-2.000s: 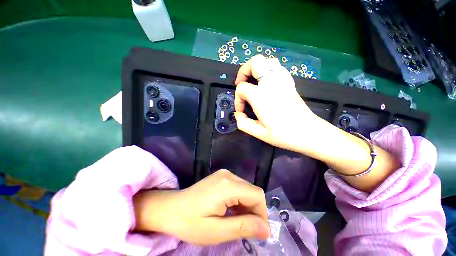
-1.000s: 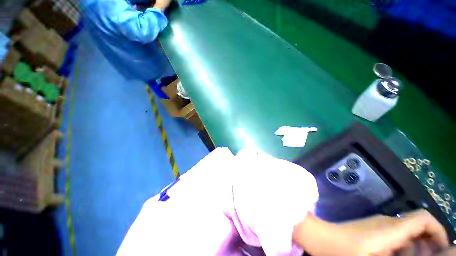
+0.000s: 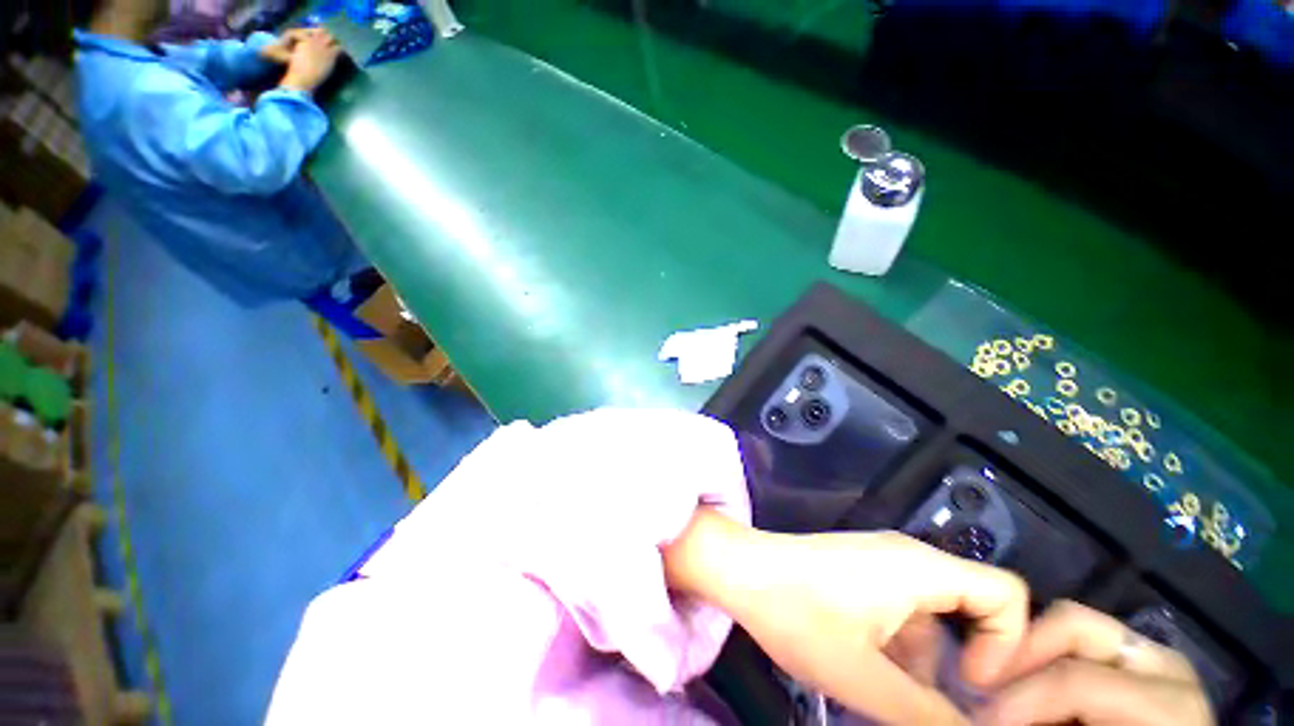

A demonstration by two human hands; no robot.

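Note:
A black tray (image 3: 908, 372) lies tilted in view at the lower right, with phone units in its slots. The first phone unit (image 3: 869, 433) shows a light camera area with dark round lenses. The second phone unit (image 3: 1043, 536) is partly covered by my left hand (image 3: 866, 603). My left hand's fingers are curled and meet the fingertips of my right hand (image 3: 1100, 674) over the tray. My right hand is cut off by the bottom edge. What lies between the fingertips is hidden and blurred, so I cannot tell if either hand holds something.
Gold ring outlines (image 3: 1090, 423) lie scattered on a clear sheet (image 3: 965, 309) behind the tray. A white bottle (image 3: 873, 230) with its metal cap open stands beyond it. A white scrap (image 3: 707, 352) lies left of the tray. A person in blue (image 3: 213, 163) works at the green bench's far end.
The view has swung left since two seconds ago and partly back in the last second. My right hand has come into clearer view, against my left. The film seen earlier at my left hand no longer shows clearly.

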